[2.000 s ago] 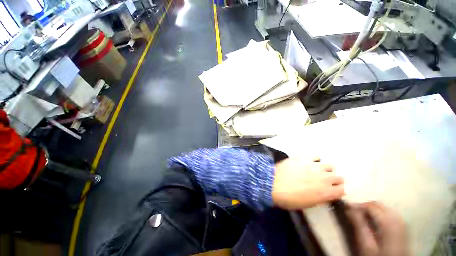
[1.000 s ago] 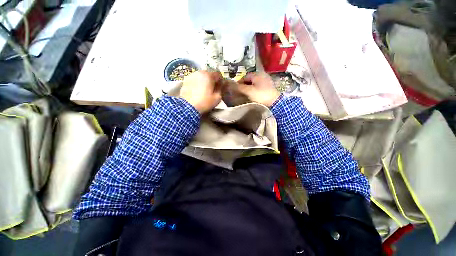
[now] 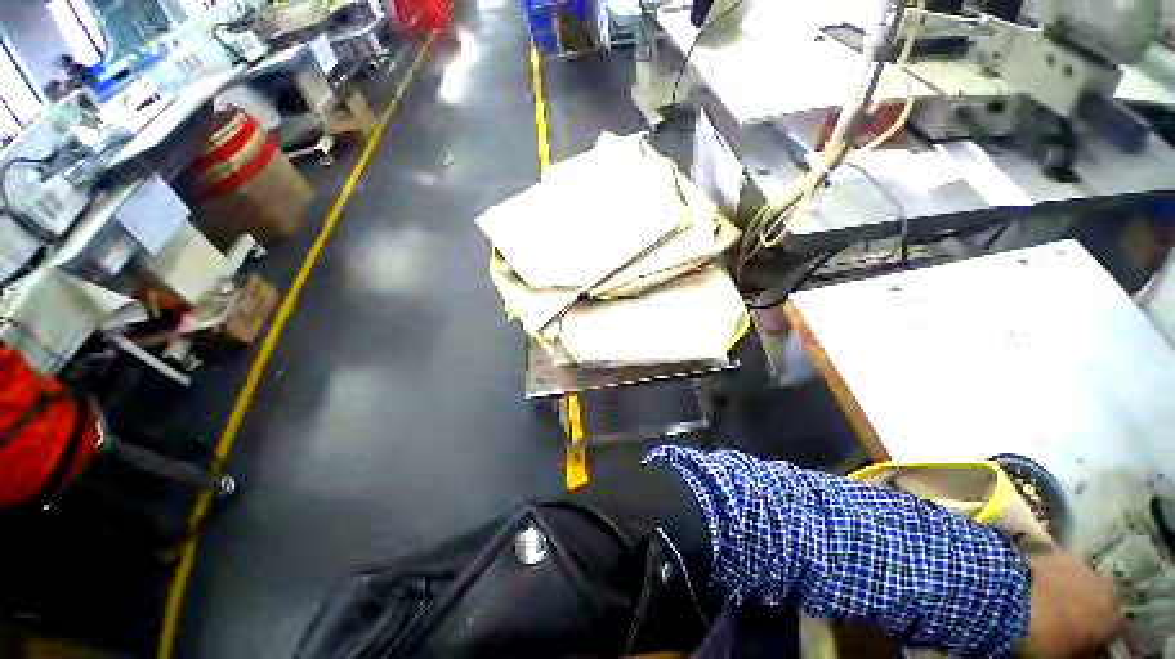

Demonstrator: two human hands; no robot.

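Note:
A beige bag (image 3: 947, 484) with yellow edging lies at the bench's front edge, partly hidden behind my left sleeve. My left hand (image 3: 1076, 605) is at the lower right, beside the grey press parts (image 3: 1140, 563). Its fingertips are blurred, so its hold on the bag cannot be told. A round dark bowl (image 3: 1039, 489) of small metal parts stands just beyond the bag. My right hand is not in view.
The white workbench (image 3: 973, 341) is at right. A stack of beige bags (image 3: 644, 315) lies on a low stand ahead. Another table with a machine (image 3: 1044, 77) stands beyond. A person in red (image 3: 45, 425) is at left. Cartons and worktables line the grey aisle.
One second ago both hands were at the press with the bag. The view has turned left to the aisle and bag stack. My right hand has left the picture.

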